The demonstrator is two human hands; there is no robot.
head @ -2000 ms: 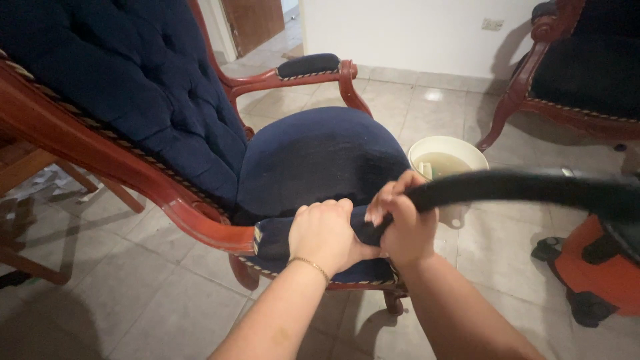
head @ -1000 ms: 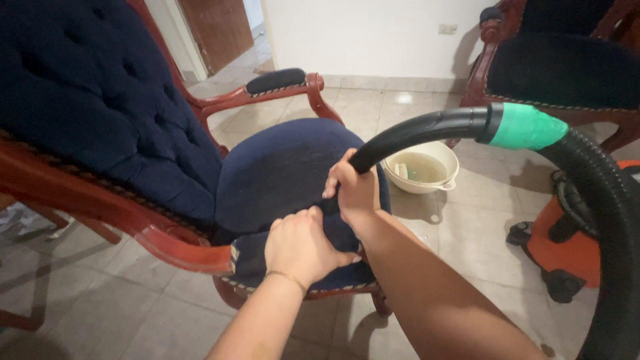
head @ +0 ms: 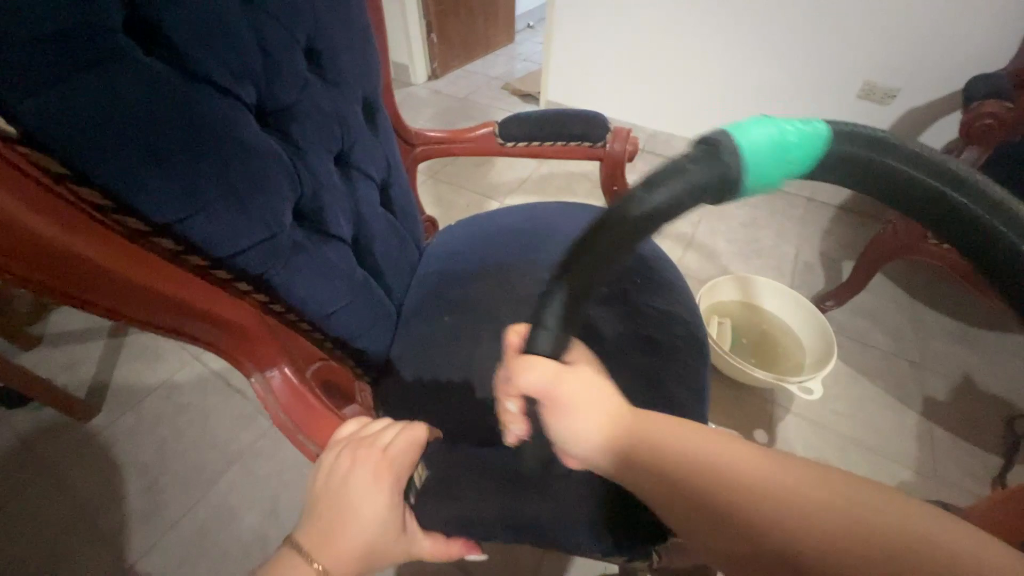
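My right hand [head: 564, 396] grips the black tube at the end of a vacuum hose [head: 904, 156], which has a green tape wrap [head: 776, 152]. The tube points down toward the near padded armrest [head: 528, 504] of a wooden armchair; its tip is blurred and partly hidden by my hand. My left hand [head: 372, 488] rests on the rear end of that armrest, thumb out and fingers over the edge by the red-brown wooden frame [head: 312, 400]. Beyond my hands lies the navy velvet seat [head: 512, 264], with the tufted backrest [head: 240, 144] at the left.
A cream basin [head: 816, 352] of cloudy water, with a pale object in it, stands on the tiled floor right of the seat. The chair's far armrest [head: 554, 128] is ahead. Another carved chair [head: 864, 256] stands at the right, near a white wall [head: 704, 64].
My left hand has moved back along the near armrest toward the chair frame. My right hand, still holding the tube, is now apart from it. The view has come closer to the chair.
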